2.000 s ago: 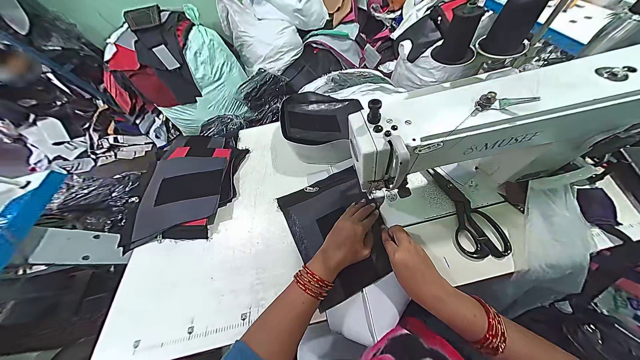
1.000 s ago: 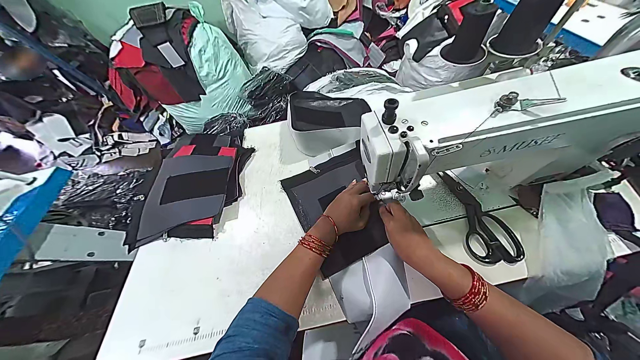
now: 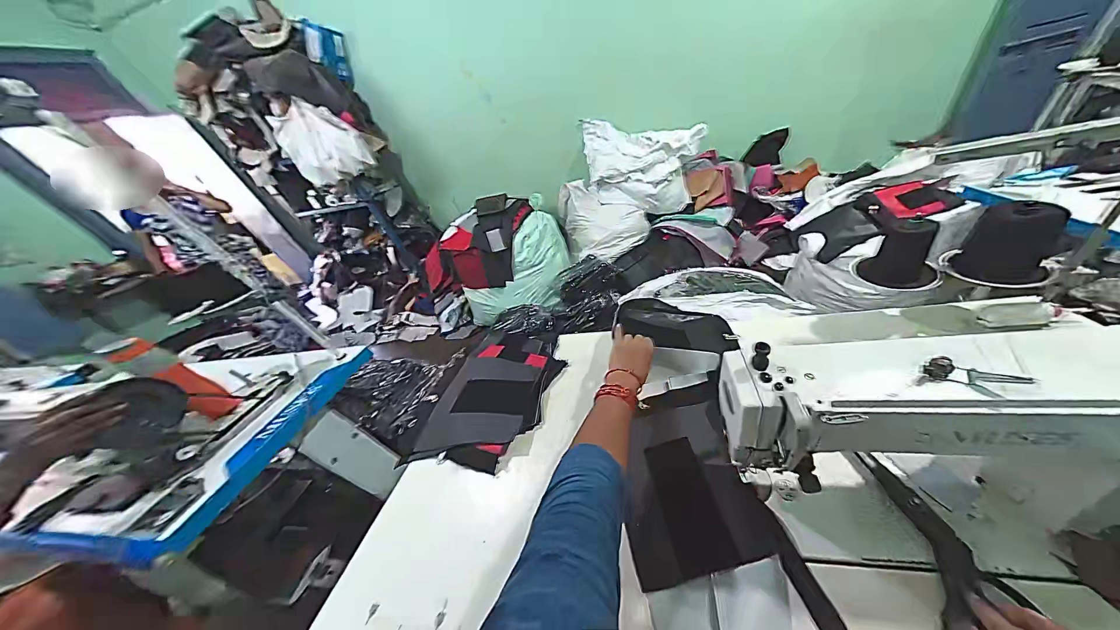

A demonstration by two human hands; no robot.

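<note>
My left hand reaches to the back of the sewing table, its fingers at the left edge of a curved black fabric piece; whether they grip it is unclear. Black fabric with a darker rectangular panel lies beside the needle area of a white sewing machine. At the bottom right edge, part of my right hand is at the handles of black scissors, mostly out of view. A narrow black strip hangs beside the panelled fabric.
Stacked black, grey and red fabric pieces lie on the table's left. Black thread cones stand behind the machine. Filled sacks line the wall. Another person's hand is at a blue-edged table on the left; a person is farther back.
My left hand has left the fabric by the needle and moved to the curved piece behind. My right hand has moved right to the scissors. The view has tilted up and left.
</note>
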